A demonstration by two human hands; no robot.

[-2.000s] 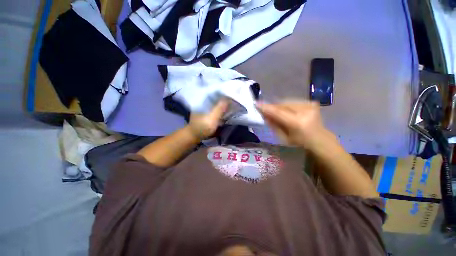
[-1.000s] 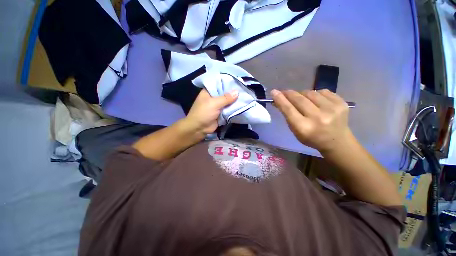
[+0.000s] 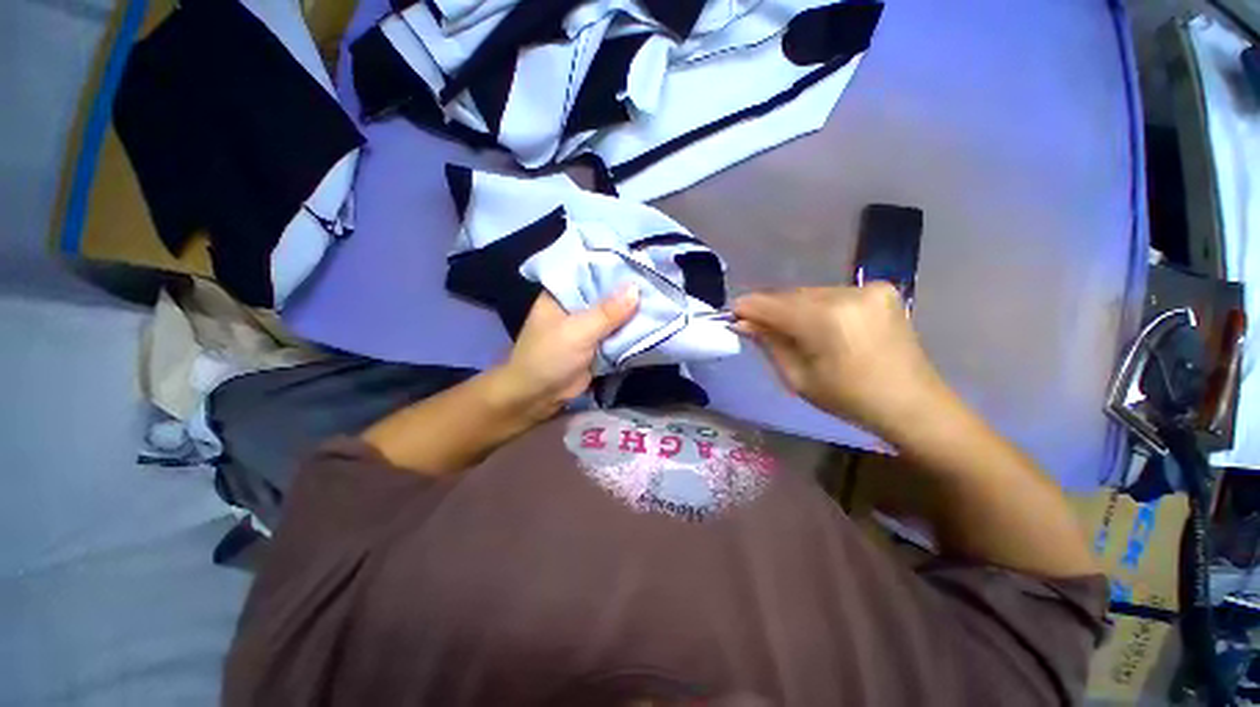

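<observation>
A white and black sewn part (image 3: 650, 297) is held close to my body at the table's near edge. My left hand (image 3: 560, 345) is shut on its near left side, thumb on top of the white cloth. My right hand (image 3: 829, 345) is at its right end, fingers pinched on the slim metal tweezers (image 3: 721, 315). Only a short bit of the tweezers shows at the fingertips, touching the white cloth; the rest is hidden by the hand.
Black and white panels (image 3: 553, 83) are heaped at the far left. A black piece (image 3: 228, 145) hangs over a carton (image 3: 83, 207) at the left. A phone (image 3: 889, 246) lies beyond my right hand. An iron (image 3: 1168, 373) stands at the right edge.
My right hand has moved left and down to the cloth, and the tweezers' shaft that showed a second ago is mostly hidden. My left hand still holds the part.
</observation>
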